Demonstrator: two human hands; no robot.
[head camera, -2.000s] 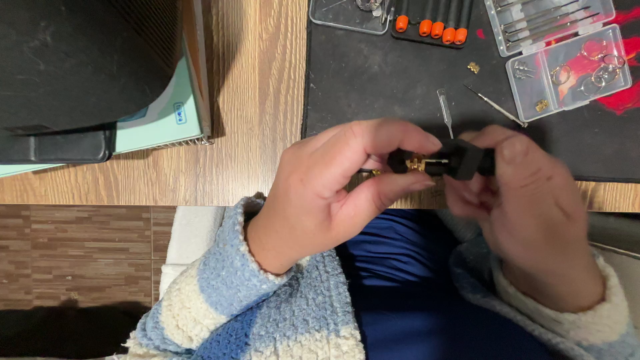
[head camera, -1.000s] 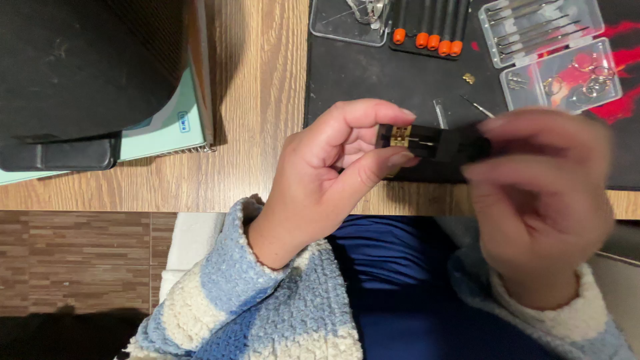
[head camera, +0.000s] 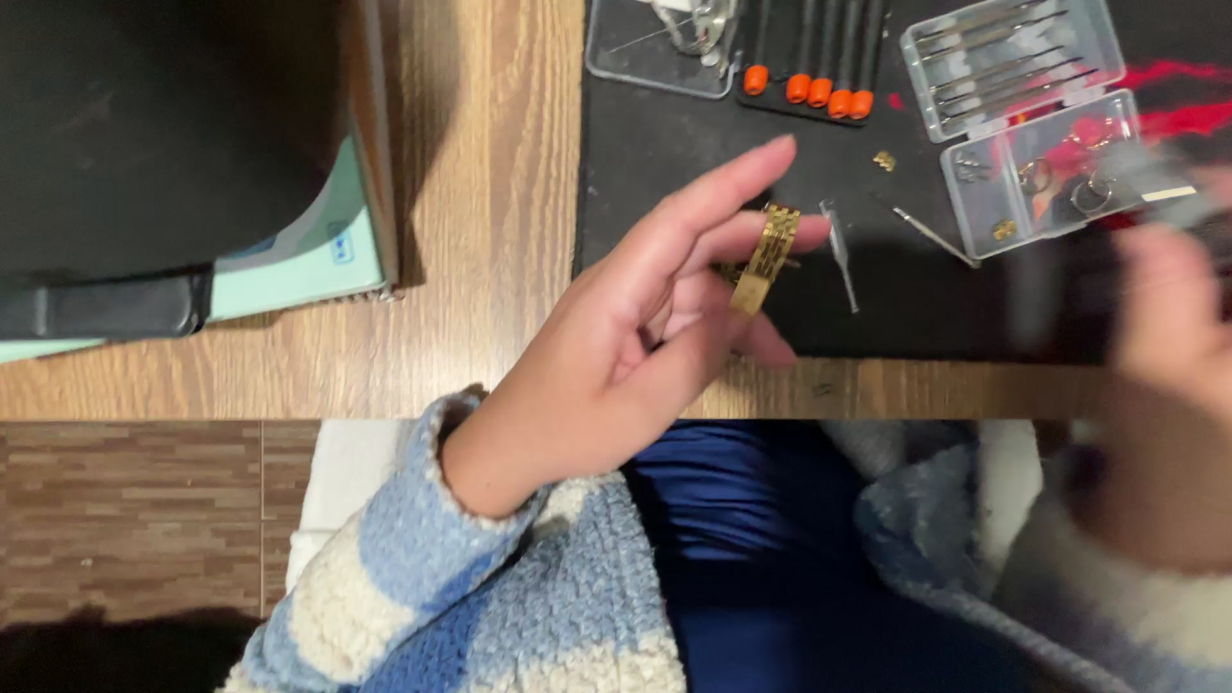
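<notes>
A gold metal watch bracelet (head camera: 767, 258) hangs over the fingers of my left hand (head camera: 626, 327), its lower end by the thumb. My right hand (head camera: 1169, 385) is a blur at the right edge, beside the open plastic case; whether it holds anything cannot be told. Small gold links (head camera: 884, 161) lie on the black mat. Between the bracelet and the case are a slim clear tool (head camera: 840, 258) and a thin metal tool (head camera: 936, 237). The case's lower tray (head camera: 982, 207) holds rings and small metal parts.
Several orange-ended tools (head camera: 819, 93) lie in a black holder at the top, beside a clear box (head camera: 659, 81) of parts. The case's upper half (head camera: 1011, 63) holds several thin metal tools. Mint-green notebooks (head camera: 298, 279) and a large black object (head camera: 164, 115) cover the left.
The black block-like tool held between both hands earlier is out of them or hidden. My right hand has moved away to the right, and the left hand's fingers have spread under the bracelet.
</notes>
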